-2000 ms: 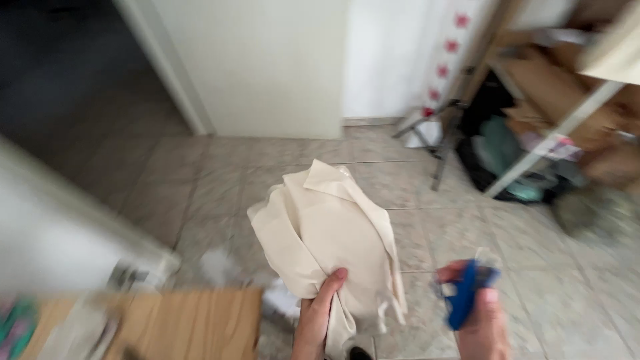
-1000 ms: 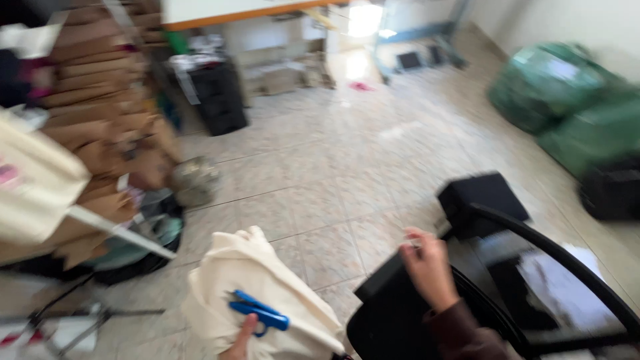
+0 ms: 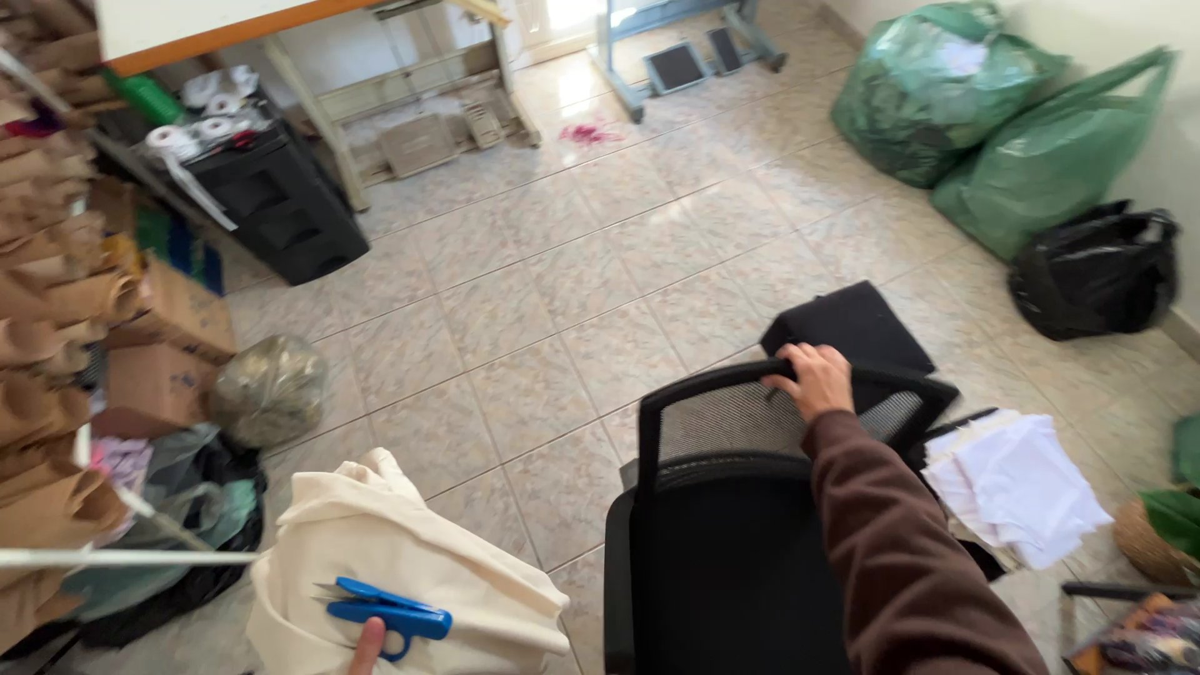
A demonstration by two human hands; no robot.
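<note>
At the lower left, my left hand (image 3: 368, 647) shows only a finger or thumb, pressing blue-handled thread snips (image 3: 389, 614) against a folded cream cloth (image 3: 441, 572). The rest of that hand is hidden below the frame. The snips' metal tips point left. My right hand (image 3: 817, 380), in a brown sleeve, is closed over the top edge of the mesh backrest of a black office chair (image 3: 722, 562). A black box-like object (image 3: 853, 328) is on the floor just behind the backrest. White cloth pieces (image 3: 1022, 487) lie in a stack to the right of the chair.
Green plastic bags (image 3: 947, 94) and a black bag (image 3: 1092, 272) sit along the right wall. A black drawer unit (image 3: 281, 206) stands beside a white table (image 3: 206, 23) at upper left. Brown paper rolls (image 3: 47, 319), cardboard boxes (image 3: 159, 394) and a stuffed clear bag (image 3: 272, 389) line the left.
The view has swung to another part of the room since two seconds ago. The snips, earlier in my right hand, are now under my left on the cloth. My right hand has taken hold of the chair.
</note>
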